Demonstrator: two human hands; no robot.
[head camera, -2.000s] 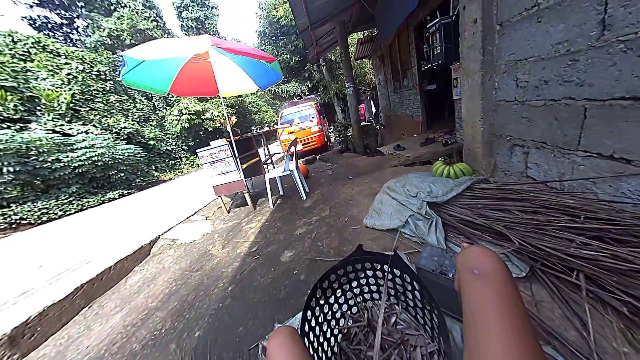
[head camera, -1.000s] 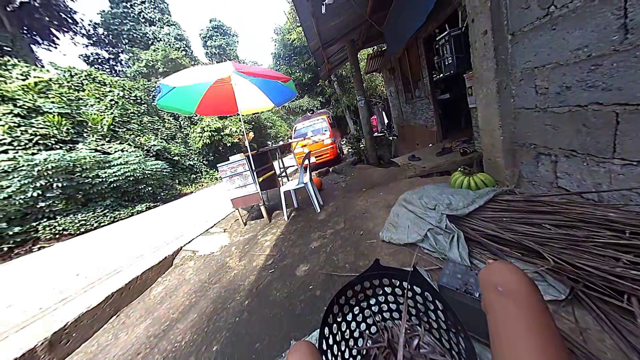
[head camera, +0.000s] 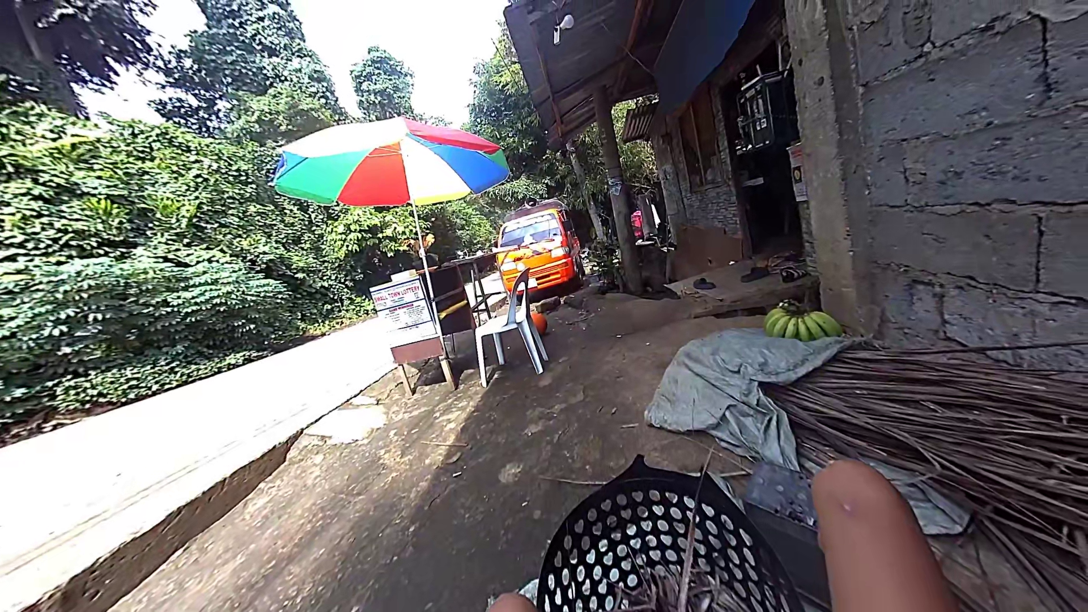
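Neither of my hands shows in the head view. Between my bare knees, the right one (head camera: 875, 535) large and the left just at the bottom edge, stands a black perforated plastic basket (head camera: 586, 518) with dry, thin plant strips (head camera: 680, 591) in it. A grey object with a speckled top (head camera: 780, 491) lies between the basket and my right knee. To the right, a large bundle of long dry brown stalks (head camera: 935, 416) rests partly on a pale green woven sack (head camera: 722, 382). Green bananas (head camera: 801, 323) sit behind the sack, by the wall.
A concrete block wall (head camera: 969, 170) rises at the right. Ahead stand a white plastic chair (head camera: 510, 327), a small stand with a printed sign (head camera: 404, 310) and a multicoloured umbrella (head camera: 391, 161). An orange van (head camera: 537, 246) is beyond; a road (head camera: 212, 425) runs along the left.
The view has shifted up and left, so less of the basket and of my knees shows. Nothing else has plainly moved.
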